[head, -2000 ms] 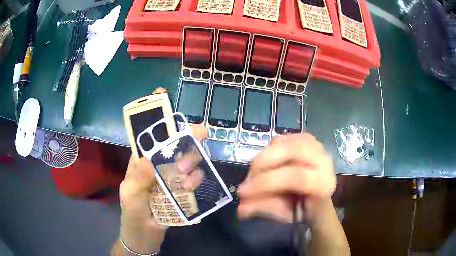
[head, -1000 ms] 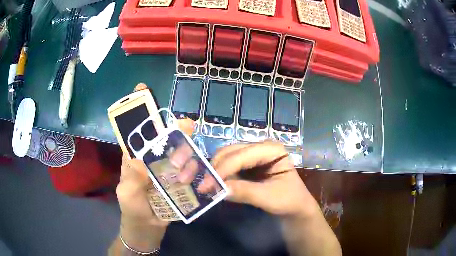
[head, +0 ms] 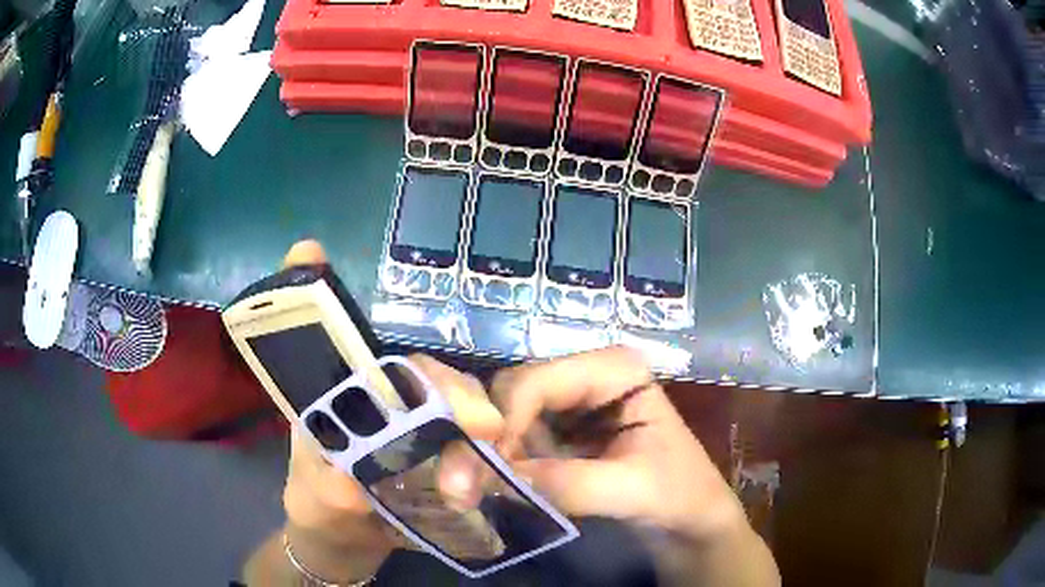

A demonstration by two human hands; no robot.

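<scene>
My left hand (head: 327, 499) holds a gold keypad phone (head: 251, 338), tilted, top end up-left. A screen lens (head: 521, 522) with a pale frame and rings at its upper end lies across the phone's lower part; a left fingertip shows through its window. My right hand (head: 642, 459) is at the lens's right edge, fingertips pinched there; a slim dark line shows among its fingers, too blurred to name. A clear lens sheet (head: 544, 235) with dark windows in two rows lies beyond the hands, its far row overlapping the red trays.
Stacked red foam trays (head: 355, 57) with gold phones stand at the back. Crumpled film scraps (head: 808, 321) lie right. On the left are a white wipe (head: 224, 98), a pale thick-handled tool (head: 150, 201), a yellow-and-black handle (head: 48, 126) and a white round-grilled part (head: 120, 329) at the bench edge.
The phone and lens in my left hand have moved lower, the lens also a little right. My right hand has come from the right to the lens edge and stays there.
</scene>
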